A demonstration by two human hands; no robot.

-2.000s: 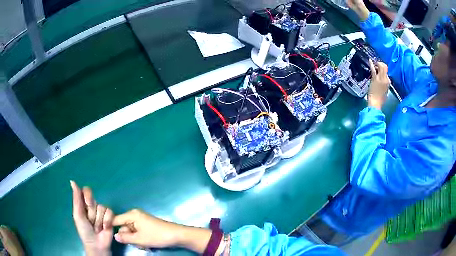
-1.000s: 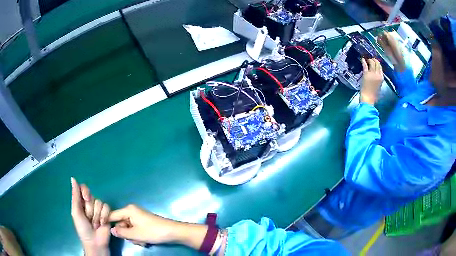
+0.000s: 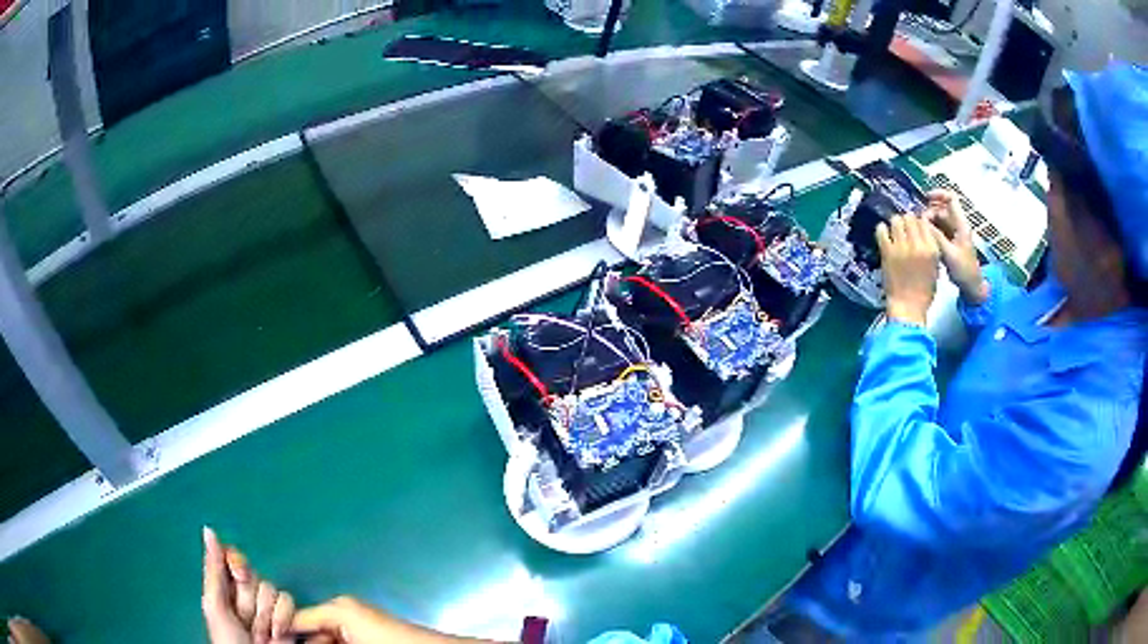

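Note:
My left hand (image 3: 239, 601) is at the bottom left, cut off by the lower edge, with its index finger raised and the others bent; I see nothing in it. My right hand (image 3: 353, 619) reaches in from the right and its fingers touch my left hand; it is partly cut off, and its grip is hidden. The nearest open unit (image 3: 506, 400) stands untouched on its round white base (image 3: 573, 531). Its blue circuit board (image 3: 613, 420) faces up, with a red wire (image 3: 523, 369) and thin pale wires over the black interior.
More open units (image 3: 734, 337) stand in a row on the green bench (image 3: 315, 503). Another unit (image 3: 592, 176) and a white sheet (image 3: 519, 205) lie beyond the white rail (image 3: 365, 365). A person in blue (image 3: 995, 403) works at the right. Part of another hand (image 3: 23, 629) shows at lower left.
The view has tilted up, so the units and my hands sit lower in the picture. My hands stay together. The neighbour's two hands are now close together at a unit.

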